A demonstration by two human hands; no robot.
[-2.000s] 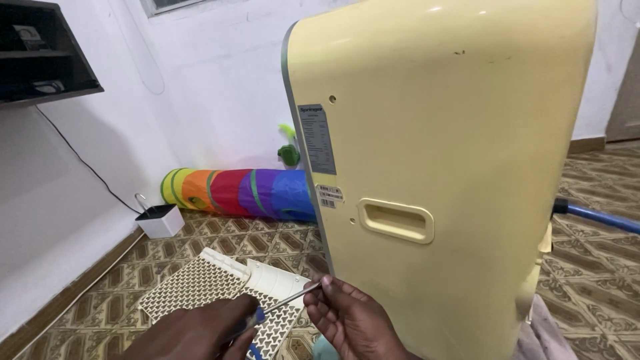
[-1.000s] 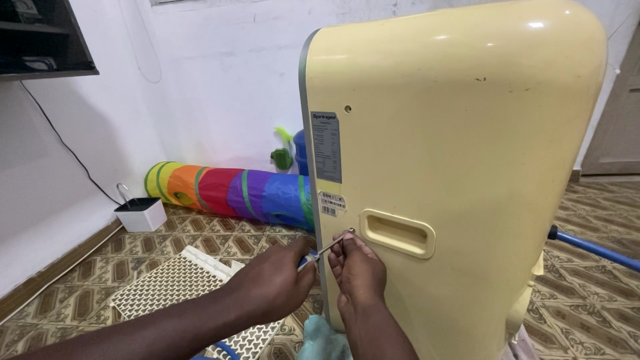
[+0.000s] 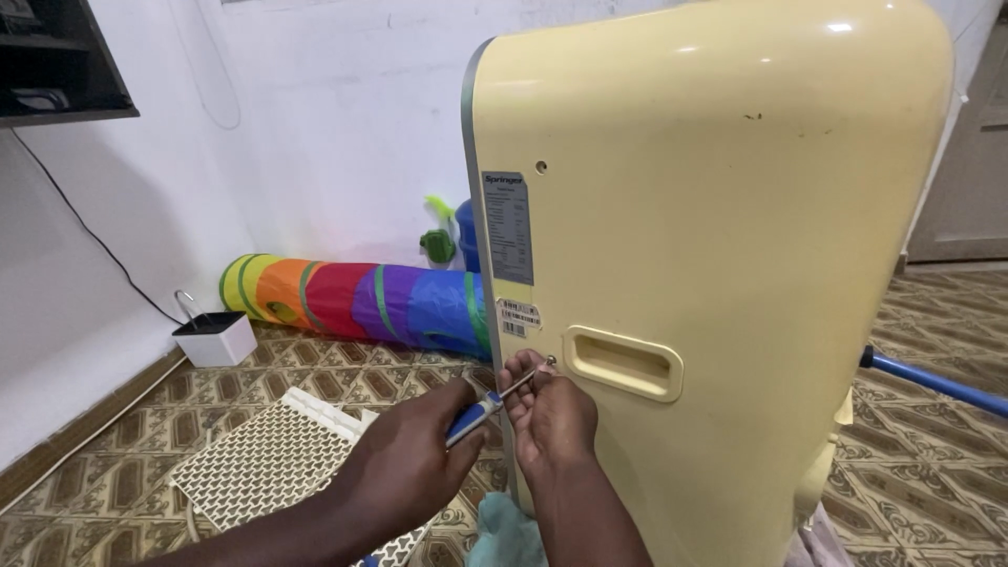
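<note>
A screwdriver with a blue and grey handle is gripped in my left hand, its shaft slanting up to the right. My right hand steadies the tip end of the shaft between thumb and fingers. A small screw shows at the tip, close to the side of a cream plastic appliance housing. Whether the screw touches the housing I cannot tell. Right of my fingers is a recessed handle in the housing; higher up is a screw hole.
A cream plastic grille lies on the patterned tile floor at lower left. Behind it are a rainbow play tunnel and a white box by the wall. Cloths lie at the housing's base. A blue pole extends at right.
Both hands and the screwdriver have moved from below and left of the recessed handle, two seconds ago, up to the housing beside it. A screw is now visible at the tip.
</note>
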